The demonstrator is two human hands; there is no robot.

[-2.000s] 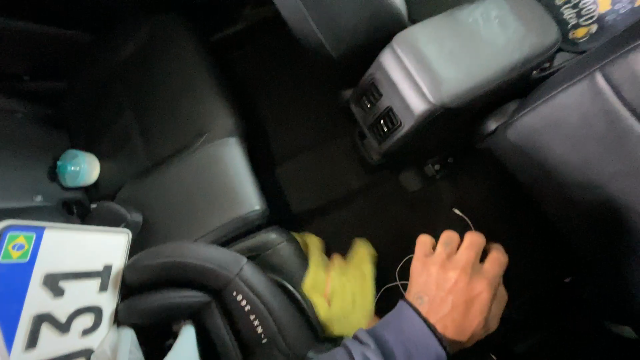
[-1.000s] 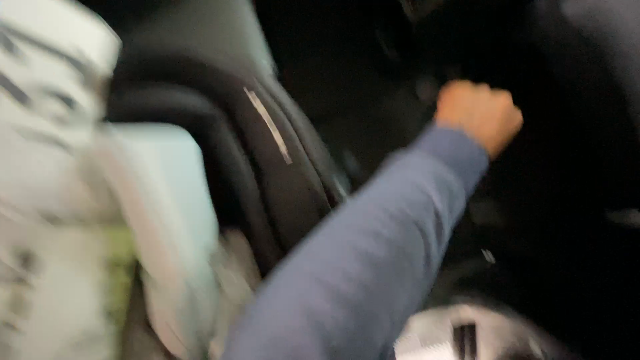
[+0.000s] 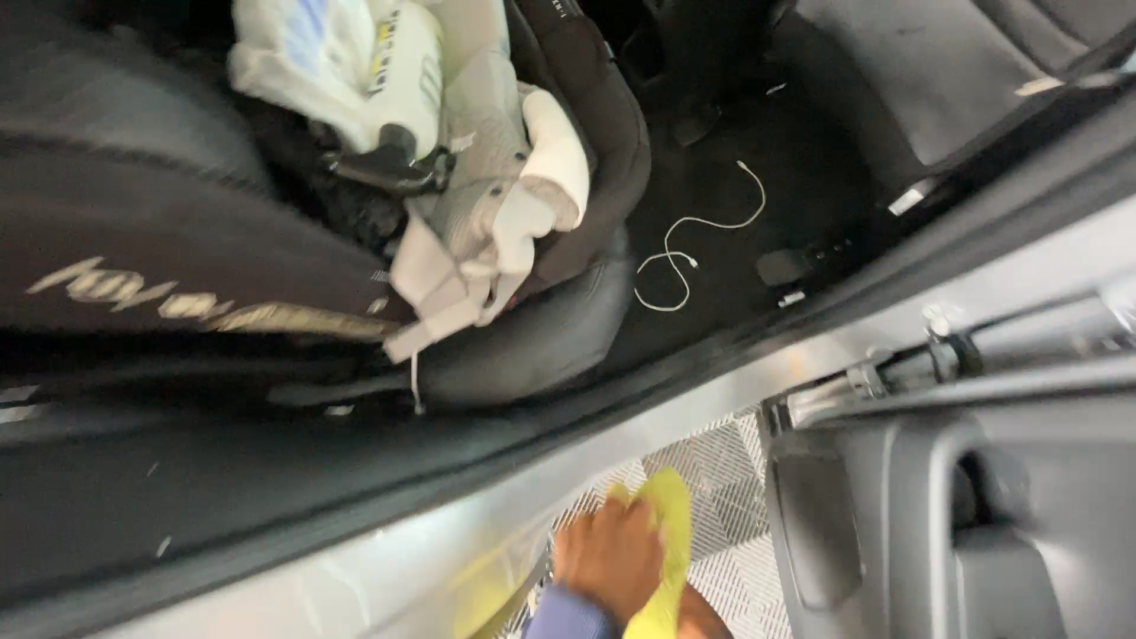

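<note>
Below the silver door sill, my left hand, in a blue sleeve, has its fingers curled on a yellow cloth. Part of my right hand shows against the cloth's right edge at the bottom of the view; its fingers are hidden. A thin white cable lies in a loose curl on the dark car floor, apart from both hands. At the upper left stands a black child seat with a grey and white padded liner and straps on it.
White packages lie beside the child seat. The silver door sill crosses diagonally. An open car door with a grey inner panel stands at the lower right, over a patterned grey floor. Another grey seat is at the upper right.
My left hand has moved from inside the car, near the cable, to outside the sill, where it grips the yellow cloth. The view has swung toward the doorway.
</note>
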